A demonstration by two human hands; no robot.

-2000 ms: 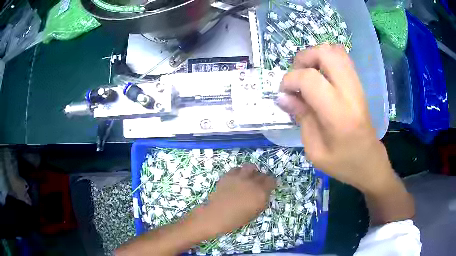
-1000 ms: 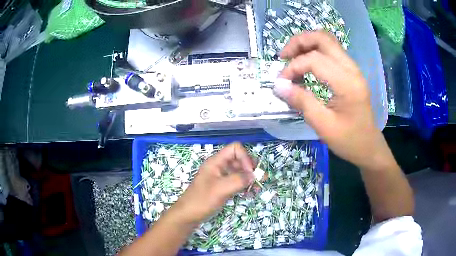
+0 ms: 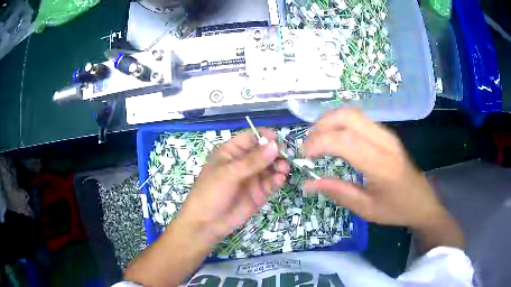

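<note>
My left hand (image 3: pixel 232 174) is above the blue bin (image 3: pixel 143 193), its thumb and index finger pinching a wired connector (image 3: pixel 263 140) with a pale lead pointing up. My right hand (image 3: pixel 370 168) is beside it at the right, thumb and fingers apart and slightly blurred. Another white connector (image 3: pixel 304 163) with a short lead shows between the two hands; whether a hand touches it cannot be told. The bin is full of white connectors with green and pale leads. The insertion fixture (image 3: pixel 291 64) is above the hands, and neither hand is at it.
The pneumatic cylinder (image 3: pixel 126 75) with black-and-blue knobs is at the left of the machine. A clear tub (image 3: pixel 412 84) of connectors is right of it. Part of the bowl feeder is behind. A blue bag (image 3: pixel 479 61) lies far right, a green bag (image 3: pixel 67 11) upper left.
My right hand has come down from the fixture to the blue bin. My left hand has risen out of the connectors and turned, holding a connector. The view has shifted, so the machine sits higher.
</note>
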